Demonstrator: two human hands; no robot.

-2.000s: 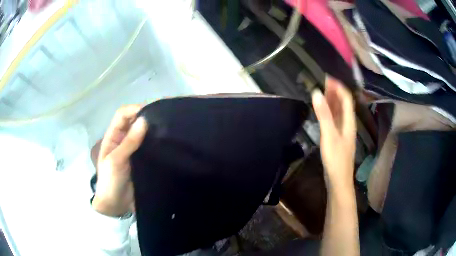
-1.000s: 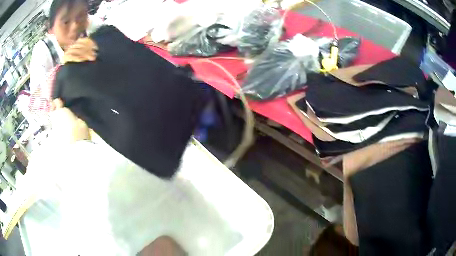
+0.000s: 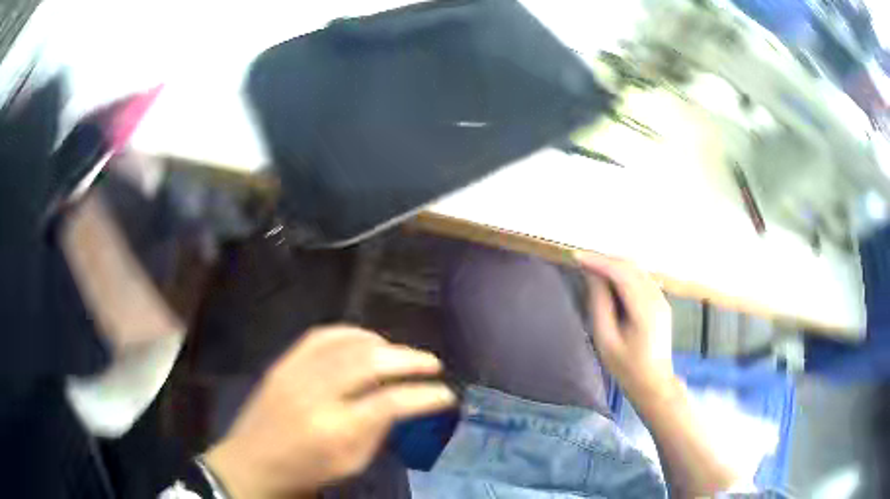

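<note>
A black fabric bag panel (image 3: 420, 117) with rounded corners lies on the white table (image 3: 546, 200), its near edge hanging over the table's front. A pale thread lies on it. My left hand (image 3: 337, 409) is below the panel, not touching it, with fingers curled beside a small dark blue thing (image 3: 427, 434); whether it grips this is unclear. My right hand (image 3: 629, 322) is at the table's front edge, right of the panel, fingers slightly apart, with nothing seen in it. The picture is blurred.
The blurred grey-green machine bed (image 3: 781, 136) is at upper right, with red-handled snips (image 3: 749, 200) on it. A blue basket (image 3: 786, 400) with white material stands below the table at right. Black and brown cut pieces (image 3: 112, 263) hang at left. My lap is below the table.
The view has swung from the white tub and red table to the machine table. The panel, earlier held up in my hands, now lies on the table, released by both hands.
</note>
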